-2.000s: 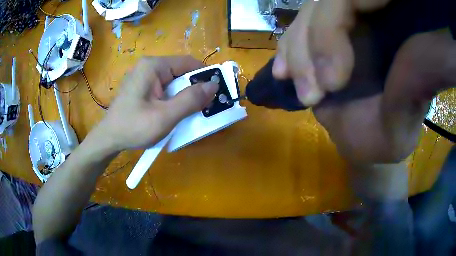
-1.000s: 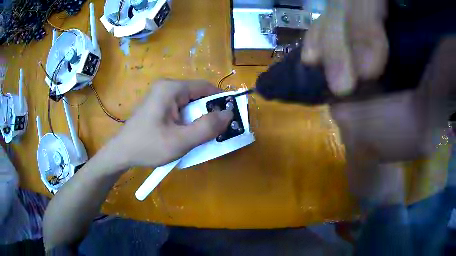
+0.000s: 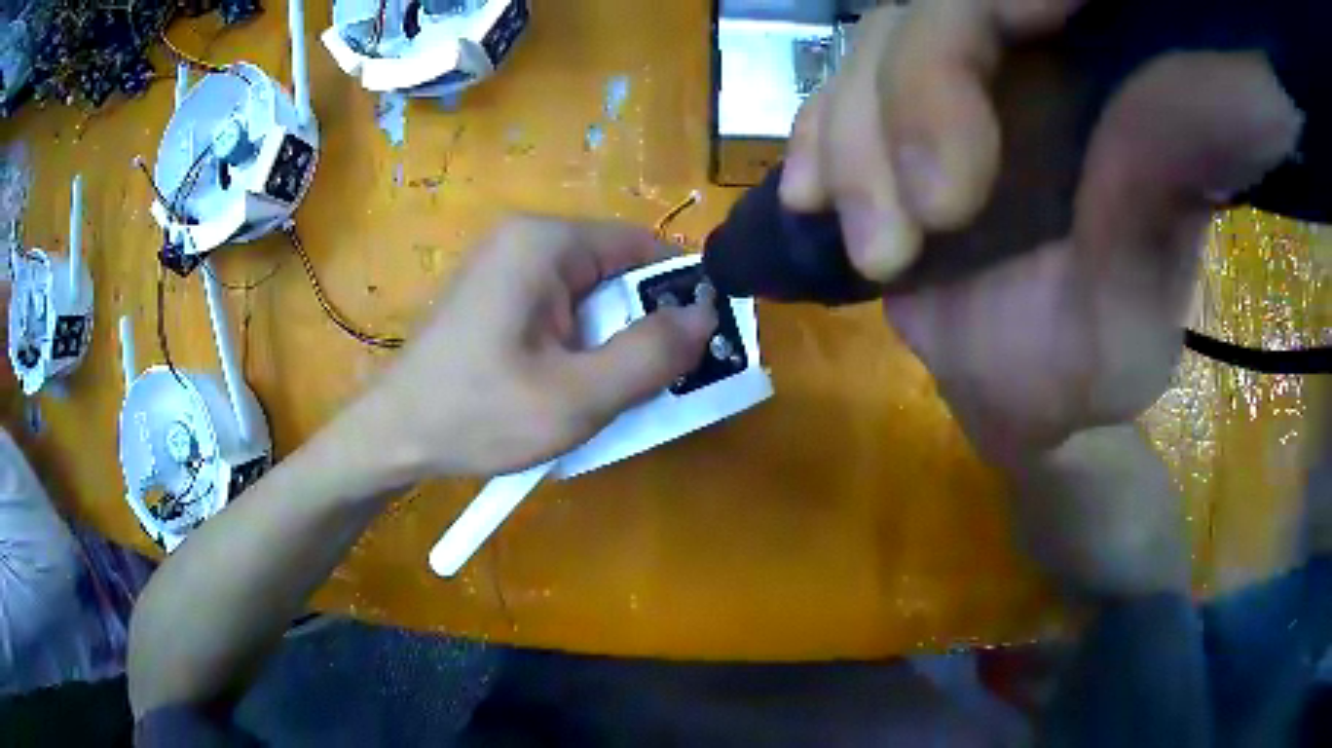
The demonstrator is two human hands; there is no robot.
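Observation:
My left hand [image 3: 541,344] holds a white camera housing [image 3: 657,428] on the table, its thumb pressing on the black LED board [image 3: 726,348] on the housing's flat face. A white antenna [image 3: 490,523] sticks out from the housing toward the lower left. My right hand [image 3: 935,190] is wrapped around a black electric screwdriver [image 3: 789,252]. The tool's nose is at the board's upper right corner. The bit and any screw are hidden or too small to tell.
Several white housings with antennas and wires [image 3: 234,154] stand at left on the orange table [image 3: 818,512]. A tangled dark pile [image 3: 95,51] is at the far left. A screw feeder [image 3: 752,88] stands at the back, partly behind my right hand. A black cord [image 3: 1256,355] lies at right.
The screwdriver nose has moved from the board's right side to its upper corner, now closer against it. The housing and left hand sit slightly farther right in the picture.

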